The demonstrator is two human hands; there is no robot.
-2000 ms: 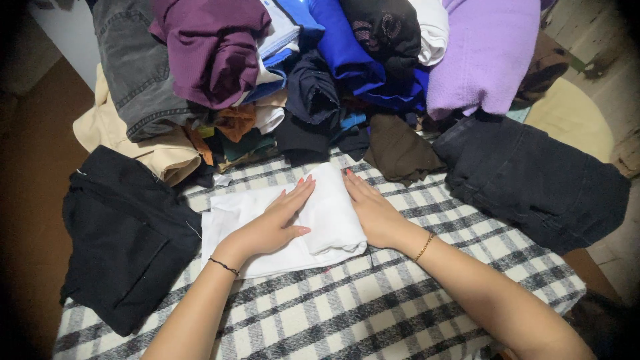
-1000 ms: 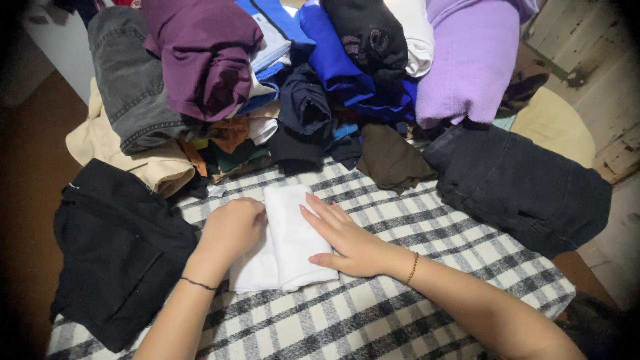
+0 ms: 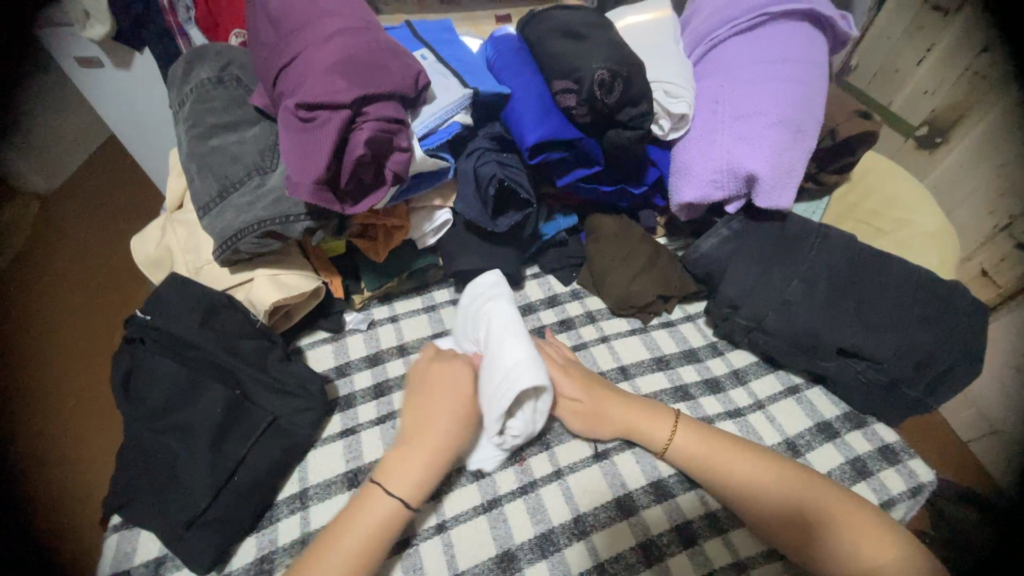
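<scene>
A white cloth garment (image 3: 512, 376), rolled into a short bundle, stands out against the black-and-white checked blanket (image 3: 616, 512) at the middle of the view. My left hand (image 3: 444, 400) is curled in a fist against its left side, gripping the fabric there; the fingertips are partly hidden. Along the right side of the roll lies my right hand (image 3: 580, 388), its fingers stretched out and the palm against the cloth, not closed on it. The roll's open end faces toward me, showing layered folds.
Folded black trousers (image 3: 208, 408) lie at left, folded dark jeans (image 3: 840, 312) at right. Behind is a heap of clothes, with grey jeans (image 3: 232, 152), a purple garment (image 3: 344, 104), a lilac towel-like cloth (image 3: 748, 112) and a dark brown cloth (image 3: 636, 268).
The white garment was a flat folded strip two seconds ago and is now a narrow roll. My left hand has closed into a fist at its side; my right hand has moved from its top to its right side.
</scene>
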